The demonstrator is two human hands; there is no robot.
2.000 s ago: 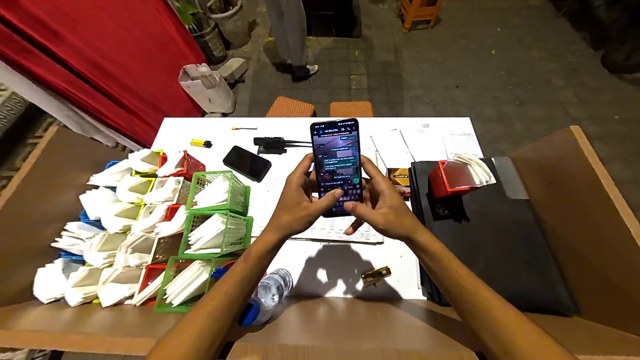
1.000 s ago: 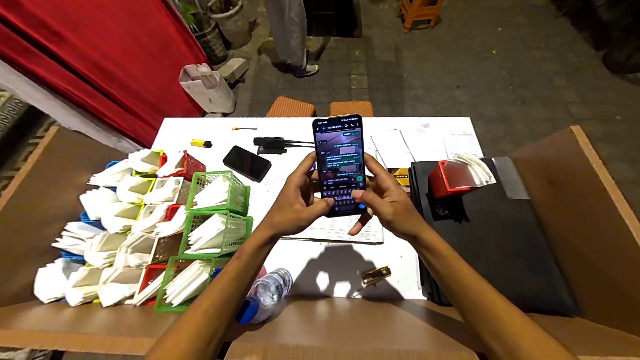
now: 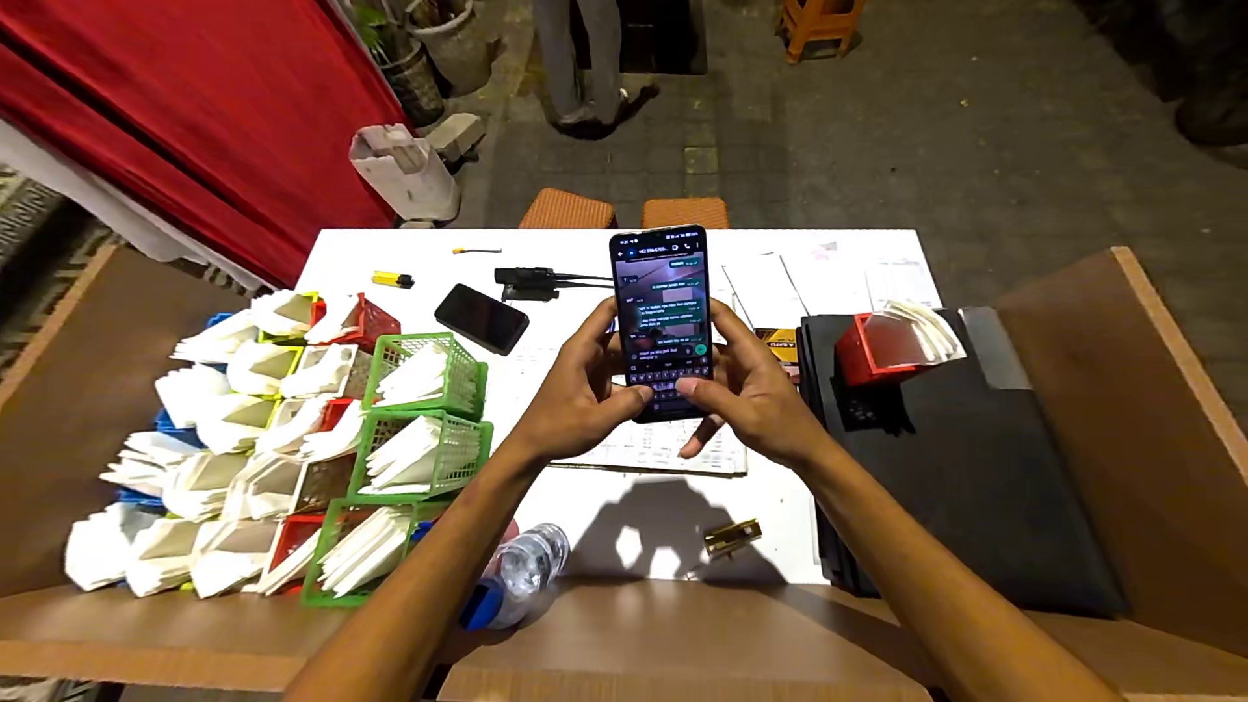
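A smartphone (image 3: 661,322) with a chat and an on-screen keyboard lit up is held upright above the white tabletop, between both hands. My left hand (image 3: 583,395) grips its left edge, the thumb over the keyboard's lower left. My right hand (image 3: 756,390) holds the right edge, with its thumb on the keyboard's right side and one fingertip showing below the phone. Printed sheets (image 3: 673,450) lie under the hands. Left of the phone rest a second, dark-screened phone (image 3: 483,319) and a black device with cables (image 3: 526,280). A gold-coloured metal object (image 3: 732,537) lies near the front edge.
Plastic baskets (image 3: 429,375) full of folded white papers crowd the left side. A water bottle (image 3: 526,570) lies by my left forearm. At right, a red basket (image 3: 868,353) with papers stands on black folders (image 3: 975,487). Wooden side panels (image 3: 1150,409) flank the table; a person (image 3: 585,58) stands beyond.
Both hands have kept hold of the phone while the thumbs shifted over the keyboard. Text has appeared in the phone's typing field. The person beyond the table has moved their feet slightly.
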